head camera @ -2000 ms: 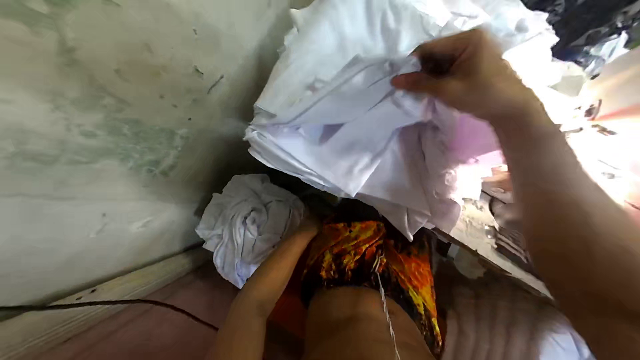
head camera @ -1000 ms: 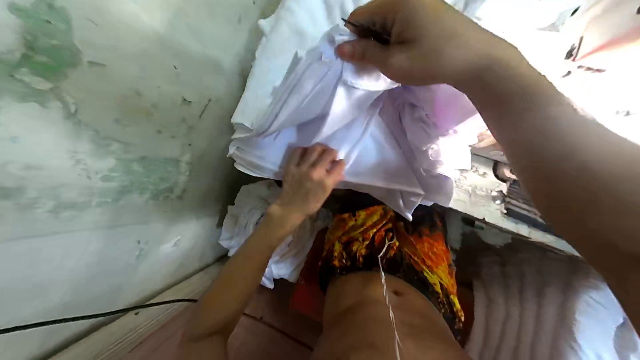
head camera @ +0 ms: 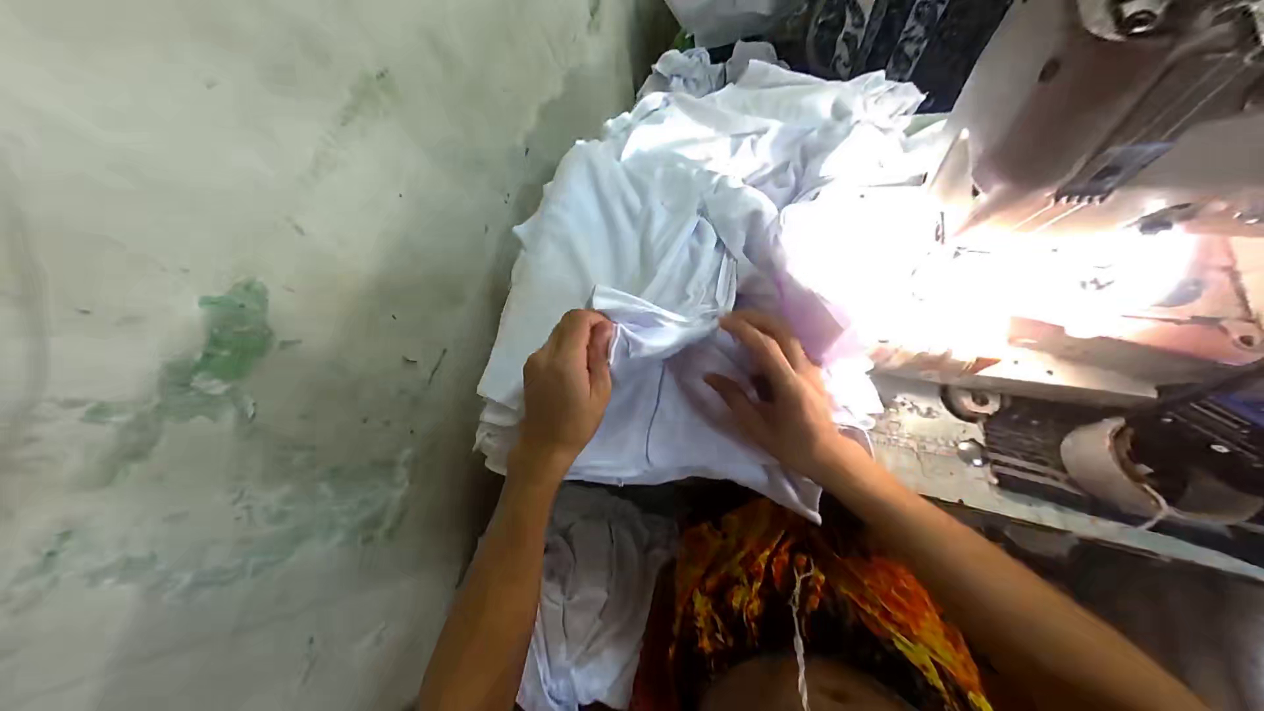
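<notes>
A pile of white fabric pieces [head camera: 592, 227] lies before me against the wall. My left hand [head camera: 570, 380] pinches one end of a folded white cloth edge [head camera: 652, 326] between thumb and fingers. At the other end of that edge is my right hand [head camera: 775, 385], its index fingertip on the cloth and the thumb apart; whether it grips the cloth is unclear. Under both hands, a flat white piece with a dark seam line [head camera: 654, 410] hangs over the near side of the pile. Pinkish cloth [head camera: 810, 316] shows right of my right hand.
A sewing machine [head camera: 1076, 128] stands at the right, its work area washed out by bright light. Below it are a metal edge and mechanical parts [head camera: 1027, 444]. A stained wall [head camera: 326, 296] rises at the left. More white cloth [head camera: 597, 592] hangs or lies below the pile.
My right hand has come down from the top of the pile to the cloth's near part. My left hand, earlier low and then flat on the cloth, now pinches its edge. The view has shifted.
</notes>
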